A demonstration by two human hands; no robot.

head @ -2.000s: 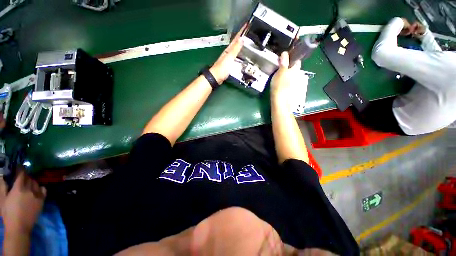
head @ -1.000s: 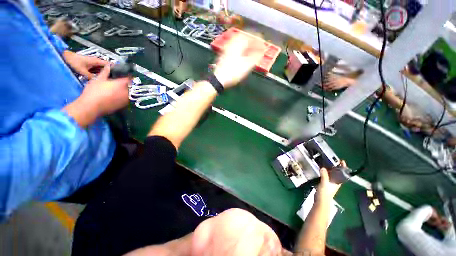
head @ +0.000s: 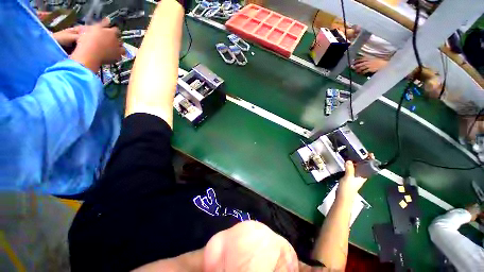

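My right hand [head: 352, 179] is closed around the dark electric screwdriver [head: 366, 168], whose black cord runs upward. It rests against the right side of the silver-and-black screw feeder [head: 339, 151]; the fingers are partly hidden. The feeder stands on the green bench [head: 255, 143] with its small metal mechanism facing left. My left forearm reaches up past the top edge, so my left hand is out of the picture. A second feeder [head: 199, 93] stands right of that forearm.
A red-orange divided tray [head: 268, 29] lies across the bench. Silver loop-shaped locks [head: 232, 52] lie near it, more at the right [head: 334, 100]. A paper sheet [head: 342, 208] and black plates [head: 402, 210] lie right. A blue-sleeved person [head: 53, 111] is at left; a grey post slants overhead.
My left arm has swung from over the red-orange tray to the left and out past the top edge, uncovering the tray and some locks. My right hand stays by the feeder.
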